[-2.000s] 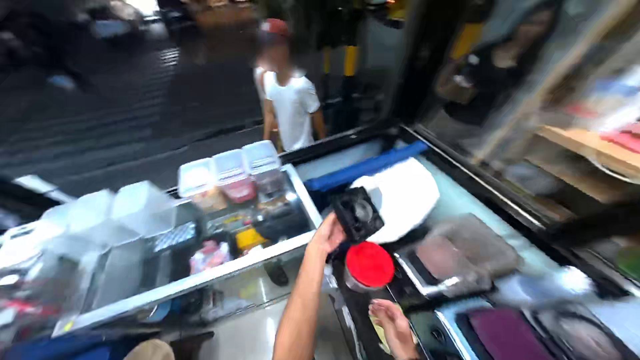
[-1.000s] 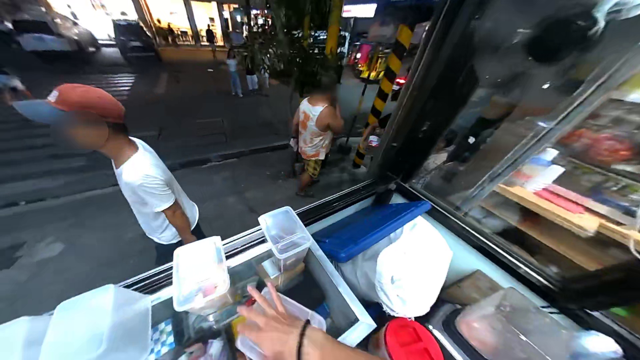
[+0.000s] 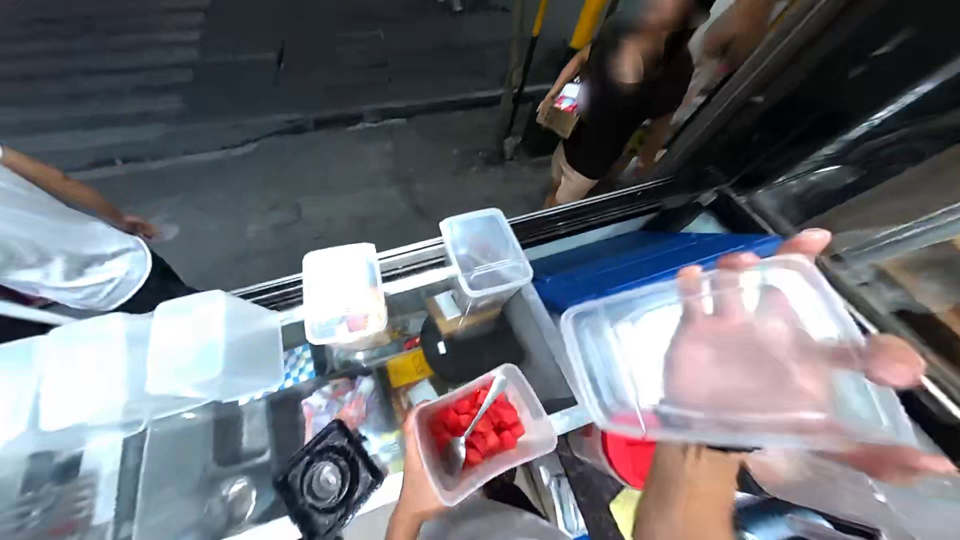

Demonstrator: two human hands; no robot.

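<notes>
My left hand (image 3: 421, 480) holds an uncovered clear plastic tub (image 3: 536, 431) from its left side, low in the middle. Red cubes (image 3: 491, 431) and a metal spoon (image 3: 480, 412) are in the tub. Over on the right, my right hand (image 3: 750, 352) is blurred behind a clear plastic lid (image 3: 600, 360), which it holds with the fingers showing past its rim. Below the lid, partly covered by it, is a red-lidded jar (image 3: 628, 457). A black square plastic piece (image 3: 328, 480) with a round centre lies left of my left hand.
Clear containers (image 3: 214, 345) line the glass counter at left; a lidded tub (image 3: 343, 292) and another tub (image 3: 487, 251) stand at its street edge. A blue folded item (image 3: 645, 262) lies behind the lid. Outside are a person in black (image 3: 611, 97) and a person in white (image 3: 67, 240).
The tub of red cubes is now in my left hand. My right hand now holds a clear lid at right. One second ago a hand reached over a tub on the counter.
</notes>
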